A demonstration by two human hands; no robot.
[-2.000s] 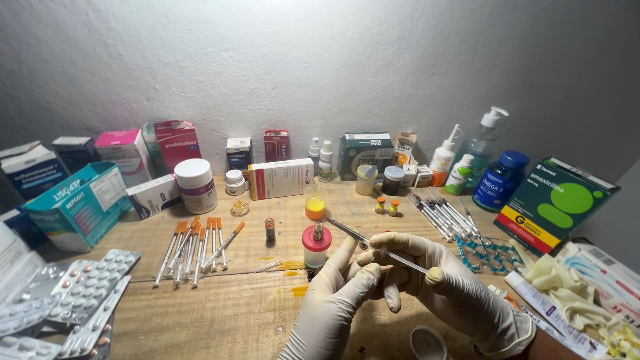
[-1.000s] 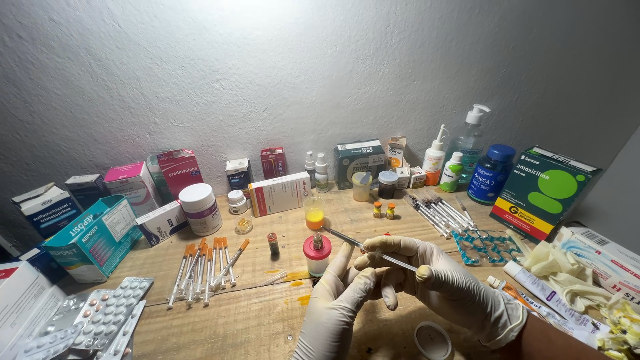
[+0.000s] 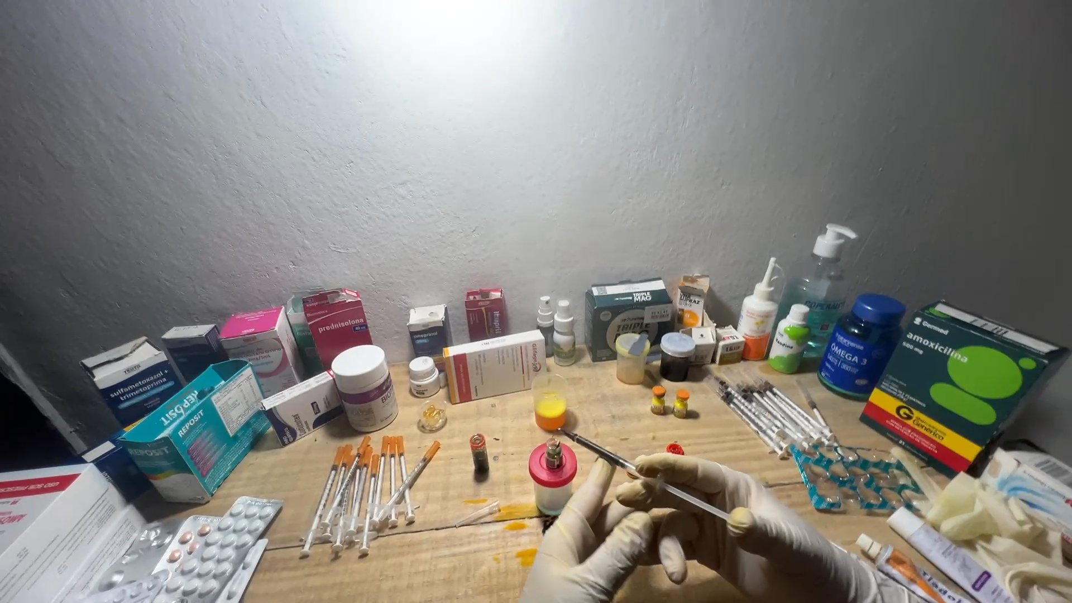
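Both my hands wear pale latex gloves at the lower right of centre. My right hand [image 3: 737, 519] holds a thin syringe [image 3: 641, 476] with dark content, slanting up to the left, one fingertip at its plunger end. My left hand [image 3: 590, 536] is just left of it, a raised fingertip near the barrel; whether it grips the syringe is unclear. The syringe's tip lies near a cup of yellow-orange liquid [image 3: 551, 412]. Below that cup stands a white jar with a red lid [image 3: 553, 476], a small metal-topped piece upon it. A dark vial [image 3: 479, 457] stands to the left.
Orange-capped syringes [image 3: 362, 494] lie left, more syringes [image 3: 775, 414] right. Medicine boxes and bottles line the wall, including an omega 3 bottle [image 3: 861, 347] and a green amoxicillin box [image 3: 955, 385]. Blister packs [image 3: 218, 544] lie lower left, crumpled gloves [image 3: 988, 511] lower right. Two small vials [image 3: 670, 402] stand behind my hands.
The view has tilted upward. My hands keep nearly the same pose around the syringe, with no plain change in their hold.
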